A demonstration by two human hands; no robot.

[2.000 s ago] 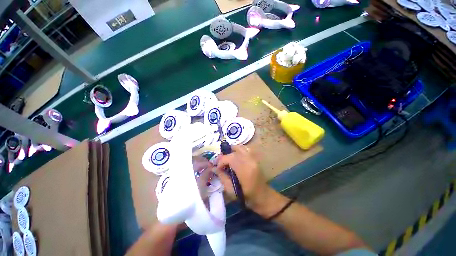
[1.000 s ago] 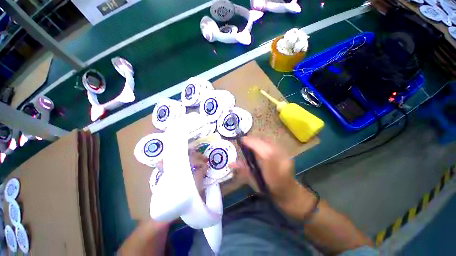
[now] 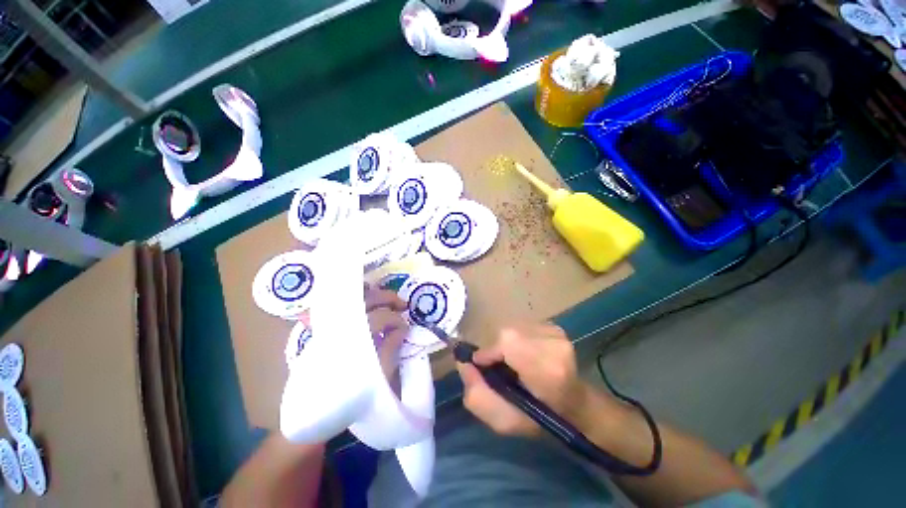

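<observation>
The white plastic housing (image 3: 333,367) stands over the cardboard mat (image 3: 596,283), its forked body towards me. My left hand (image 3: 385,322) is on it, fingers showing inside the fork and the rest hidden behind the white body. A round white disc (image 3: 429,304) with dark rings lies face up at the housing's opening, beside my left fingers. A bit of green circuit board (image 3: 395,282) shows beside it. My right hand (image 3: 522,375) grips the black soldering iron (image 3: 536,409) like a pen, its tip at the disc's lower edge. Several ringed discs (image 3: 455,229) lie around the housing.
A yellow squeeze bottle (image 3: 598,232) lies on the mat's right side. Behind are a tape roll with white tissue (image 3: 574,84) and a blue tray (image 3: 700,238) with black equipment. More housings (image 3: 221,179) sit on the green belt. Stacked cardboard (image 3: 89,367) with discs is at left.
The disc at the opening has come into view, face up. My right hand moved away to the right with the iron, then lower, and the tip is now at the disc. The view has shifted.
</observation>
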